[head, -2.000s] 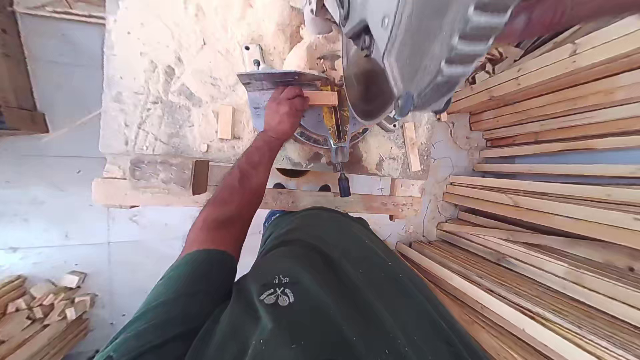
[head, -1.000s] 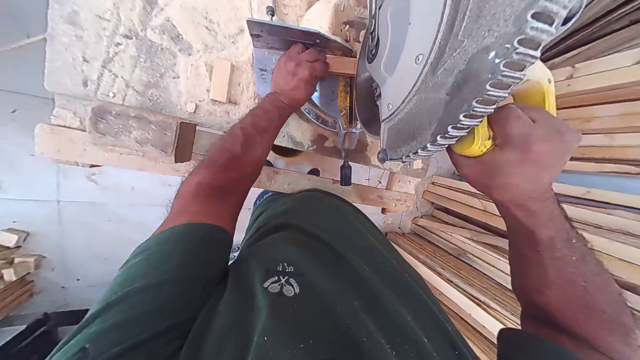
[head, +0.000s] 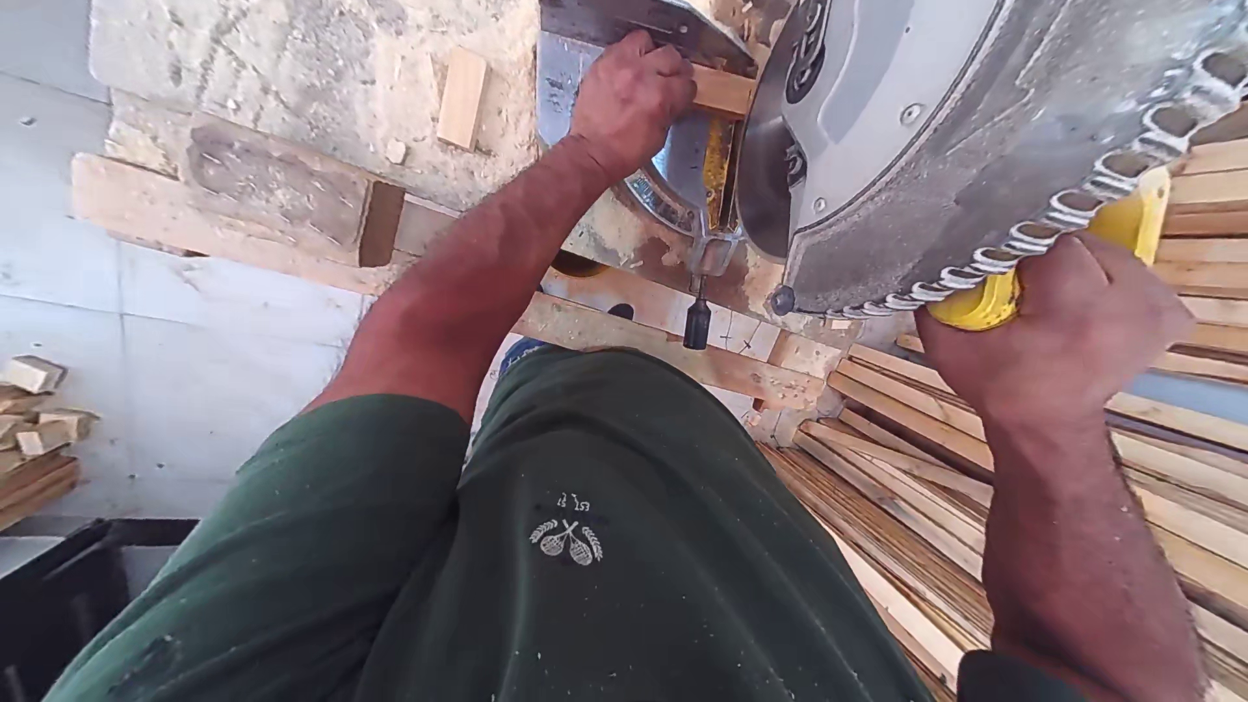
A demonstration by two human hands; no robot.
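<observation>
My left hand point(head: 634, 102) is closed on a small wood piece point(head: 723, 93) and holds it against the metal fence point(head: 653, 24) of a miter saw. The piece's right end lies beside the round saw blade point(head: 770, 146), and I cannot tell whether they touch. My right hand point(head: 1053, 327) grips the yellow handle point(head: 980, 302) of the saw head point(head: 936, 127). Below the fence show the saw's yellow slot insert point(head: 719, 166) and its black-tipped front knob point(head: 696, 324).
A loose wood offcut point(head: 462, 97) lies on the dusty bench point(head: 292, 58), near a thick wood block point(head: 283, 190). Long wood strips point(head: 916, 468) are stacked at the right. Short cut blocks point(head: 44, 429) and a black container point(head: 88, 585) are at the lower left.
My right hand, out of view two seconds ago, is now on the yellow handle. The saw head shows larger and further into view. My left hand stays on the wood piece. The view has moved closer.
</observation>
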